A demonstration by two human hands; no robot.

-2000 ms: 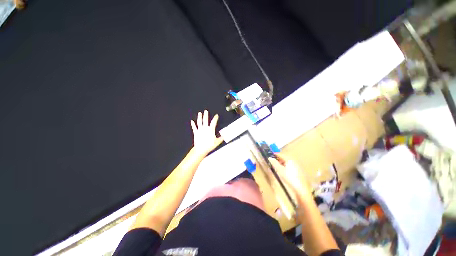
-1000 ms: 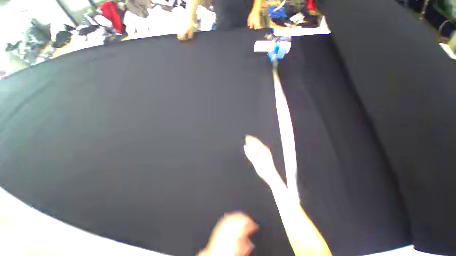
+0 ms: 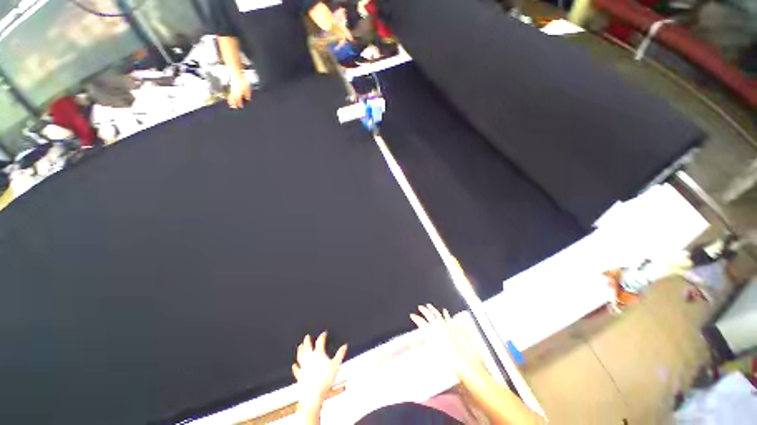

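Note:
Black fabric ply covers most of the table, its near edge running along the white border. My left hand is at the near fabric edge, fingers spread, holding nothing. My right hand is at the white border just left of the cutter rail, fingers apart and empty. The pale cutter rail runs across the cloth from the near edge to the far side. The white-and-blue end cutter sits at the rail's far end.
A second person stands at the far side, one hand on the fabric edge. A thick black fabric roll lies beyond the rail to the right. White underlay paper shows at the near right. Cloth scraps are heaped behind the table.
The cutter was at the near end two seconds ago and is now at the far end. My hands have moved from over the cloth to its near edge. The view has turned.

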